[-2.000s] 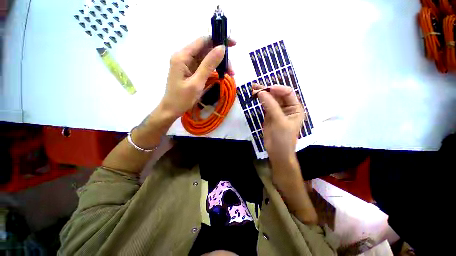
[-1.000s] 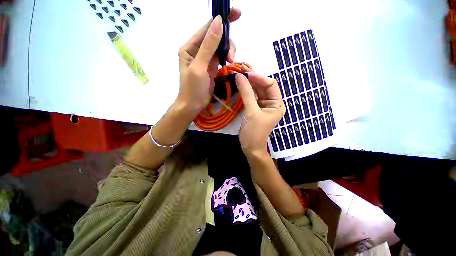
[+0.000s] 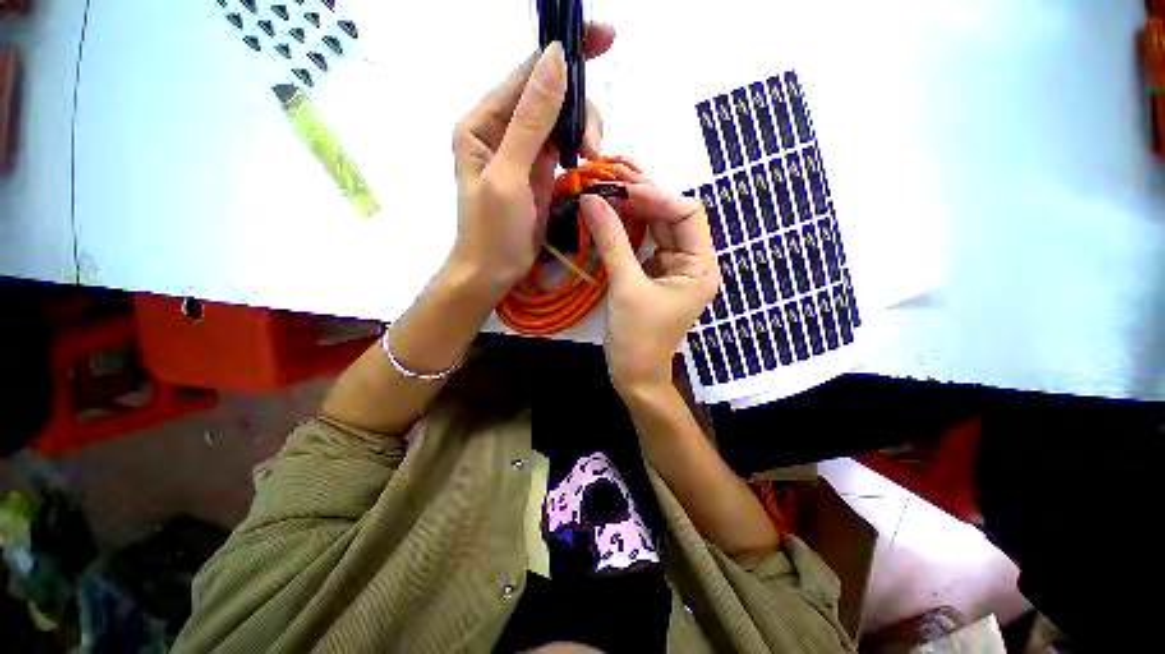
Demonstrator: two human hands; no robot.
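My left hand (image 3: 505, 173) grips the black car lighter plug (image 3: 562, 96), held upright with its top cut off by the frame's upper edge. The coiled orange cable (image 3: 549, 307) hangs below the plug, with a thin tan rubber band (image 3: 567, 262) across it. My right hand (image 3: 658, 275) pinches a small black label (image 3: 601, 194) between thumb and fingers, against the orange cord just below the plug. Whether the label is stuck down cannot be told. A black piece inside the coil is mostly hidden.
The label sheet (image 3: 777, 243) with black strips lies right of my hands, its lower edge curling at the table edge. A small-sticker sheet (image 3: 296, 36) and a yellow-green stick (image 3: 330, 151) lie at left. Orange cables (image 3: 1155, 77) show at the right rim. A red-orange bin (image 3: 217, 345) stands beneath the table.
My right hand has moved left from over the label sheet to the cord below the plug, bringing the black label. The view has shifted, cutting off the plug's tip.
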